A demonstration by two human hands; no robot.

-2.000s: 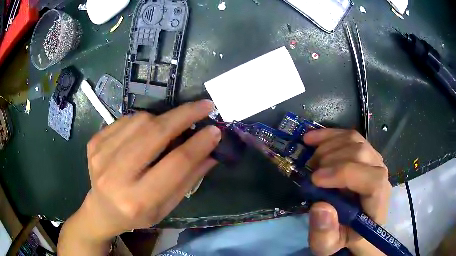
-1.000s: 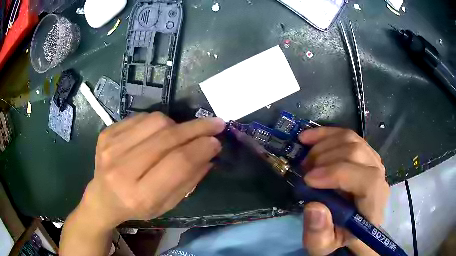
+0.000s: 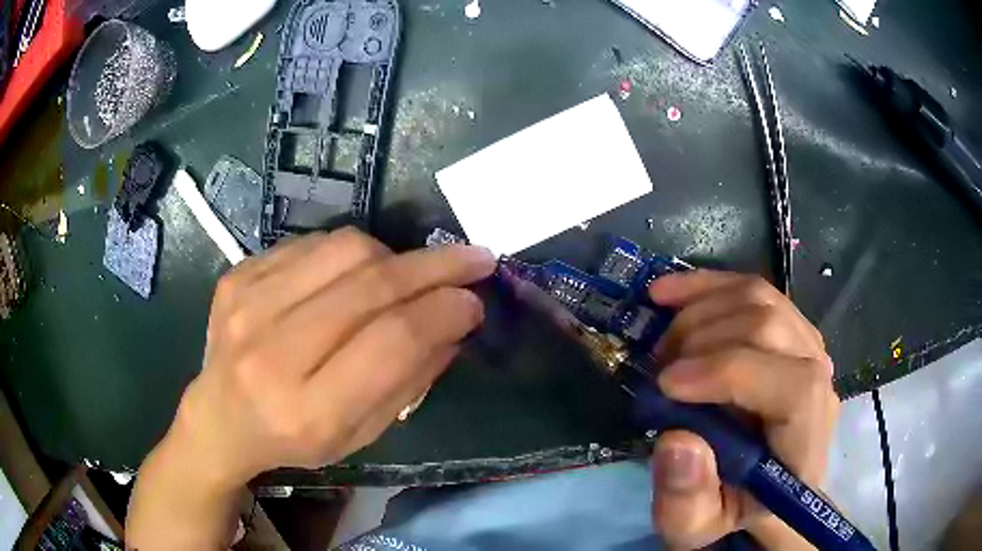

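Note:
My right hand (image 3: 743,398) is closed on the dark blue soldering iron (image 3: 700,425), its brass collar and tip pointing up and left. The blue circuit board (image 3: 619,282) lies beside my right fingertips. The iron's tip is at the board's left end, close to my left fingertips. My left hand (image 3: 334,344) has its thumb hidden and its fingertips together at that end; what they pinch is too small and blurred to tell. A white card (image 3: 547,178) lies just above the tip. A small silvery part (image 3: 439,238) shows beside my left index finger.
A grey middle frame (image 3: 323,129) lies above my left hand. A round dish of silver grains (image 3: 124,84), a slim white stick (image 3: 210,217) and small parts (image 3: 132,253) lie at left. Tweezers (image 3: 777,161) and a black screwdriver (image 3: 926,124) lie at right. A red tray (image 3: 41,59) is upper left.
My left fingertips have moved slightly right and closed in on the board's left end since the earliest frame. The iron stays at about the same place.

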